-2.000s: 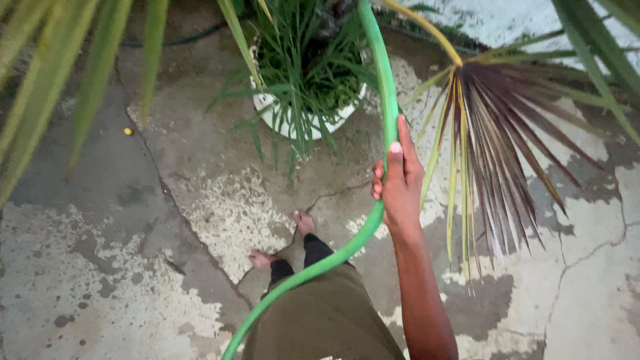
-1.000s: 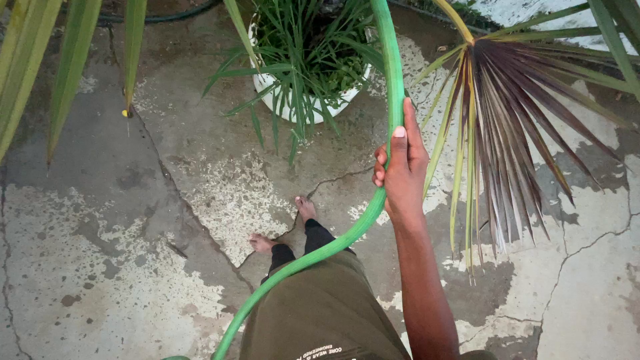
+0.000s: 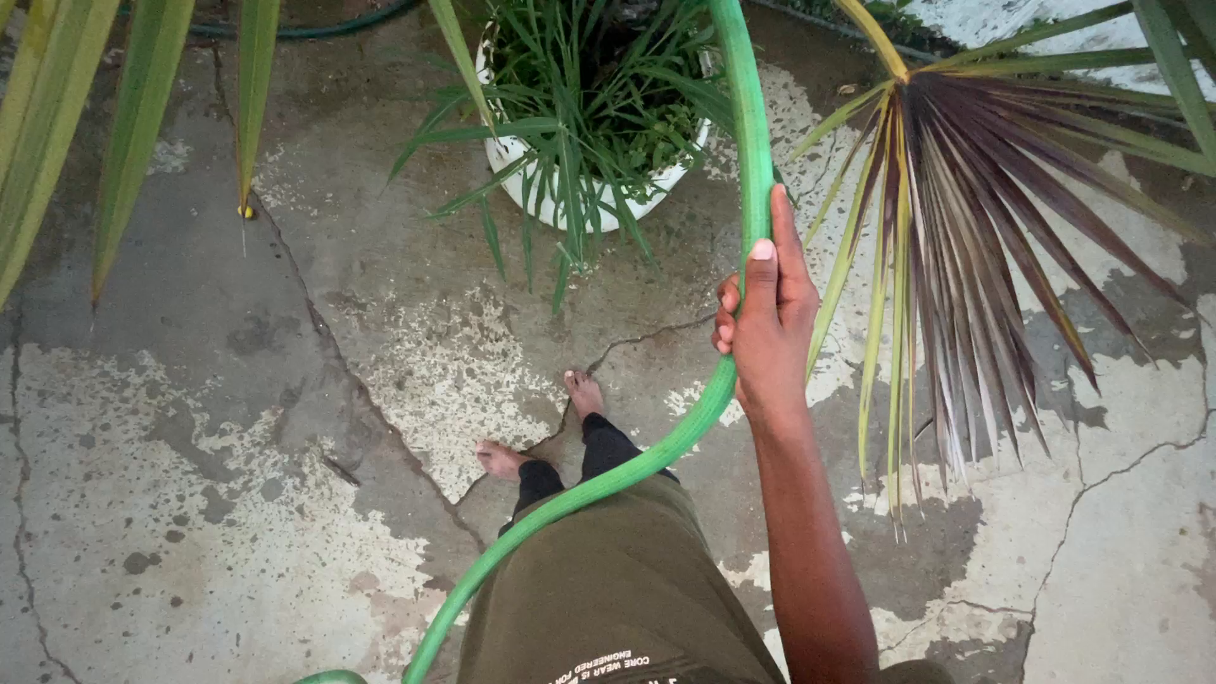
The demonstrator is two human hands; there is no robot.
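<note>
My right hand (image 3: pixel 771 318) is wrapped around a green garden hose (image 3: pixel 608 483), right of the middle of the head view, with the index finger stretched along it. From the hand the hose runs up past the top edge, where its end is out of sight. Below the hand it curves down to the left, across the front of my olive shirt, to the bottom edge. Beyond the hand, up and to the left, stands a round white planter (image 3: pixel 597 207) with long grassy leaves (image 3: pixel 570 123). My left hand is out of view.
A partly dried fan palm leaf (image 3: pixel 969 256) hangs right of the hand. Green palm blades (image 3: pixel 142 142) hang at the upper left. Behind them a dark hose (image 3: pixel 309 28) lies on the ground. My bare feet (image 3: pixel 586 392) stand on cracked concrete (image 3: pixel 190 532) with patchy pale coating.
The right hand keeps its hold on the green hose, and the hose keeps much the same curve. The view has shifted slightly.
</note>
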